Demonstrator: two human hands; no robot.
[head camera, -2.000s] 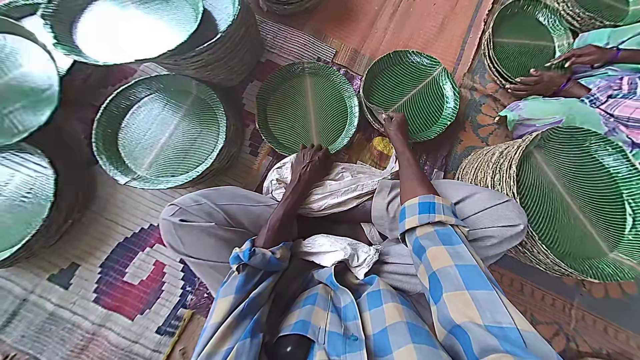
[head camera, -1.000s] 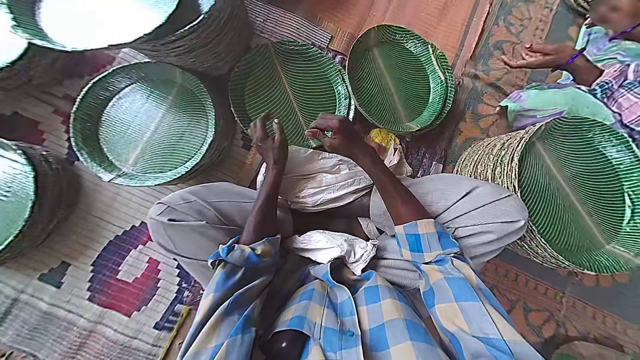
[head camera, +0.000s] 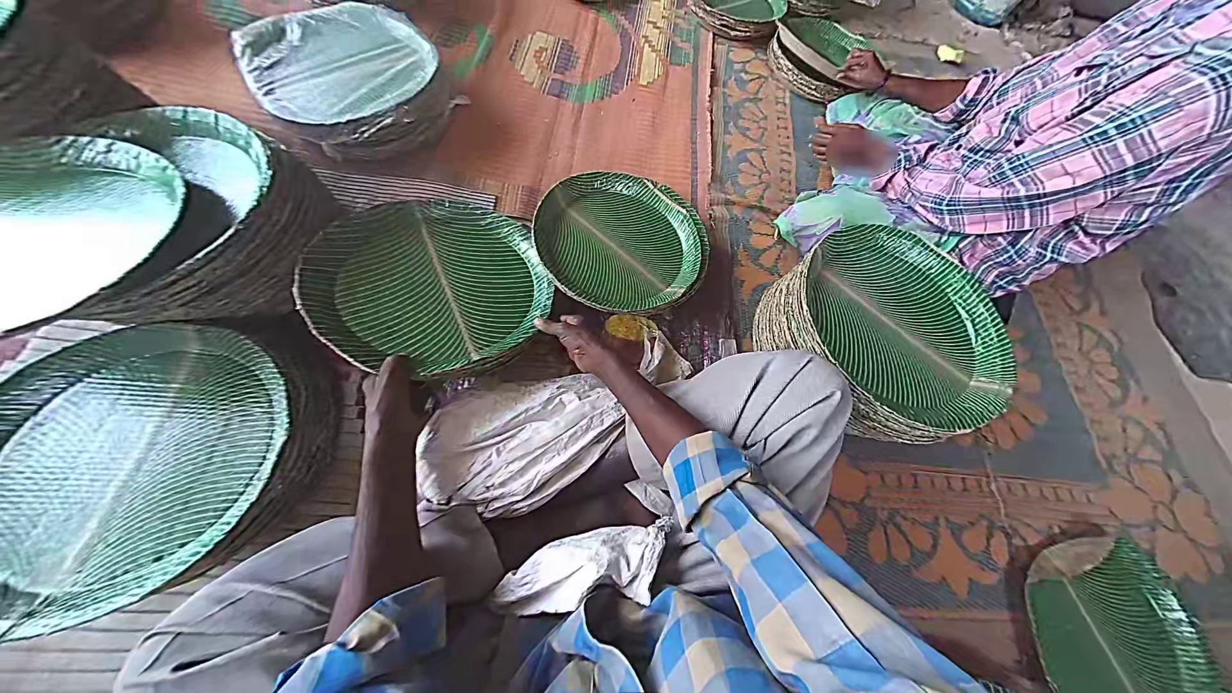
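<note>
My left hand (head camera: 393, 390) is at the front rim of a round green leaf-pattern plate (head camera: 433, 289); its fingers are partly hidden, so its grip cannot be told. With fingers partly bent, my right hand (head camera: 580, 345) is close to the same plate's right front rim; whether it pinches the rim is unclear. Just behind that hand lies a smaller green plate (head camera: 621, 241), right of the first one. A crumpled white cloth or sack (head camera: 520, 438) spreads over my crossed legs, below both hands. Something yellow (head camera: 630, 327) shows beside my right wrist.
Tall stacks of green plates stand at left (head camera: 135, 472) and right (head camera: 895, 327). A plastic-covered stack (head camera: 337, 67) is behind. A co-worker in a checked shirt (head camera: 1078, 144) sits at the upper right, hands near another stack (head camera: 818, 58). Patterned mats (head camera: 1116, 375) cover the floor.
My hands were close together above the white cloth one second ago; now they are apart, at the larger plate's front rim. The view has shifted, showing more of the co-worker.
</note>
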